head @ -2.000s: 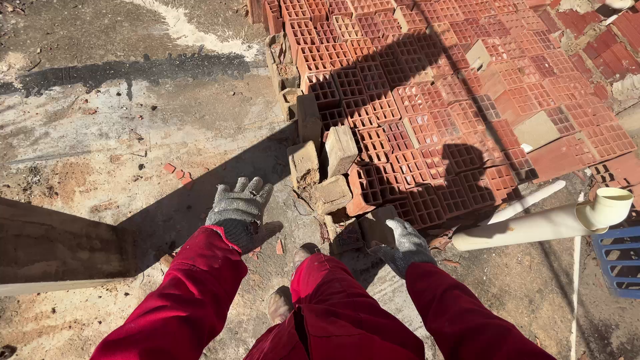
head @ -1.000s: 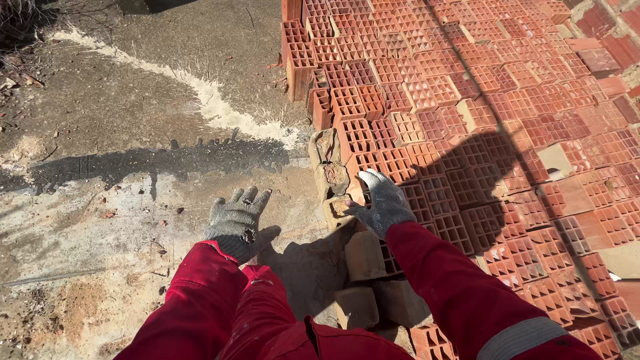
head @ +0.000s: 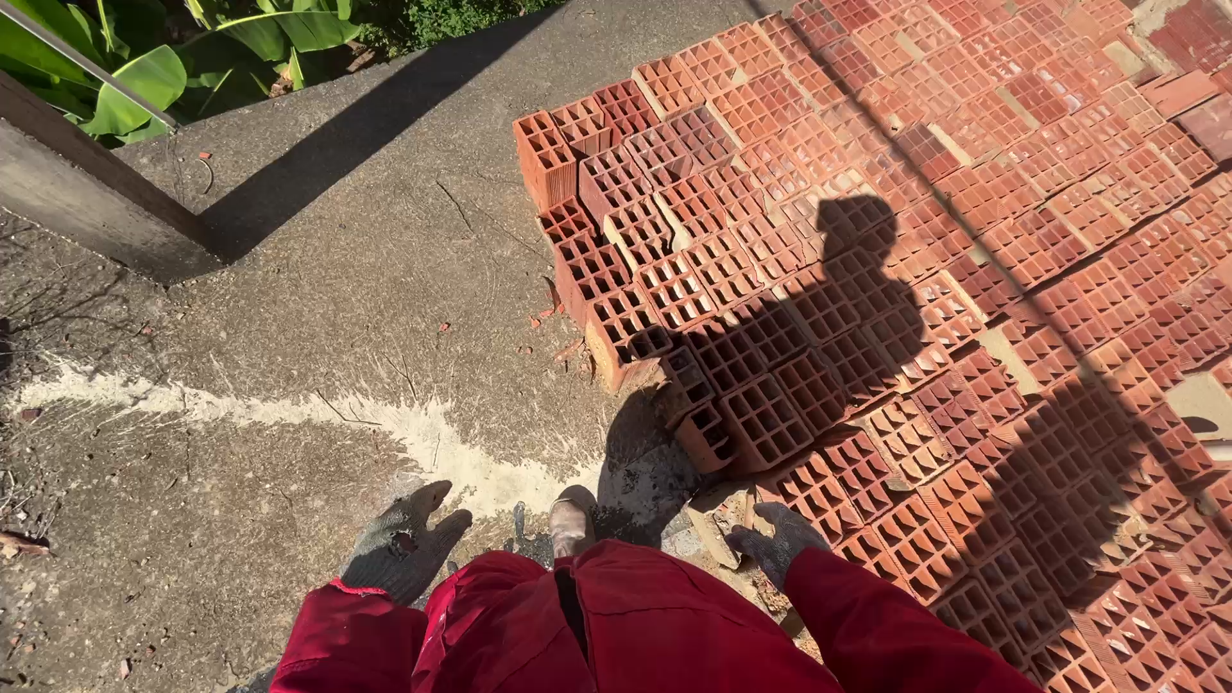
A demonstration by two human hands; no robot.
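My left hand, in a worn grey work glove, is held low over the concrete floor at the bottom left, fingers apart and holding nothing. My right hand, in a similar glove, is at the lower right, near the edge of the stacked hollow red clay bricks. Its fingers are spread and empty; whether it touches a brick or a broken piece beside it, I cannot tell. The bricks stand on end with their square cells facing up. One of my boots shows between my hands.
A concrete post rises at the upper left, with green leafy plants behind it. Pale spilled powder or mortar streaks the concrete floor. Small brick fragments lie beside the stack's left edge.
The view has shifted a lot along the brick stack, and the post and plants now show at upper left. Both hands remain empty and spread.
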